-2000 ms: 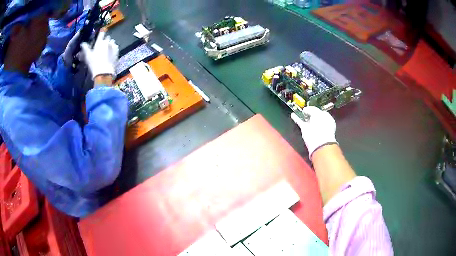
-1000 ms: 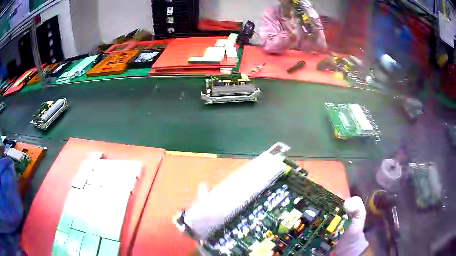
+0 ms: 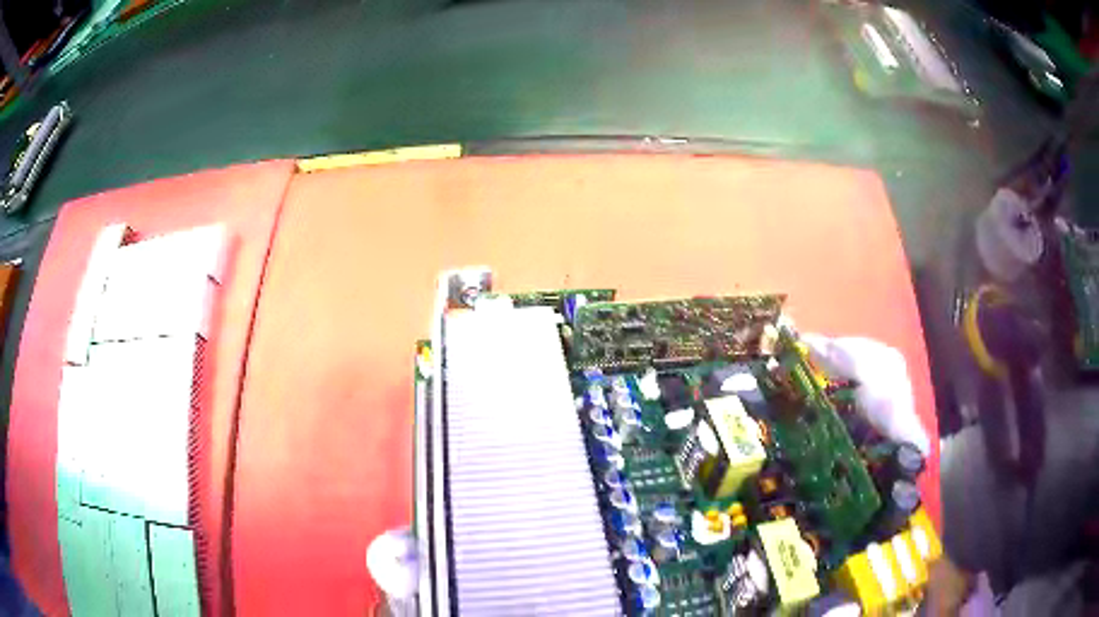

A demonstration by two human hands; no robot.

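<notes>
A green circuit board assembly (image 3: 687, 482) with yellow transformers and round capacitors lies component side up over the orange-red foam mat (image 3: 362, 241). Its silver-white ribbed heatsink (image 3: 524, 470) runs along the left side, with a metal end bracket (image 3: 468, 285) at its far end. My right hand (image 3: 874, 380), in a white glove, grips the board's right edge; its lower part is hidden by components. My left hand (image 3: 392, 564), also gloved, shows only in part at the board's lower left edge, and its fingers are mostly hidden.
Pale plates (image 3: 139, 398) lie edge to edge on the left mat. The dark-green conveyor (image 3: 482, 72) runs behind, with boards at far left (image 3: 36, 154) and upper right (image 3: 910, 54). A corded tool with a yellow ring (image 3: 1006, 344) and a white round container (image 3: 1010, 231) stand at right.
The board has moved from the conveyor to over the mat and turned so its heatsink runs away from me. The view has swung right and down. My left hand now shows at the board's left edge.
</notes>
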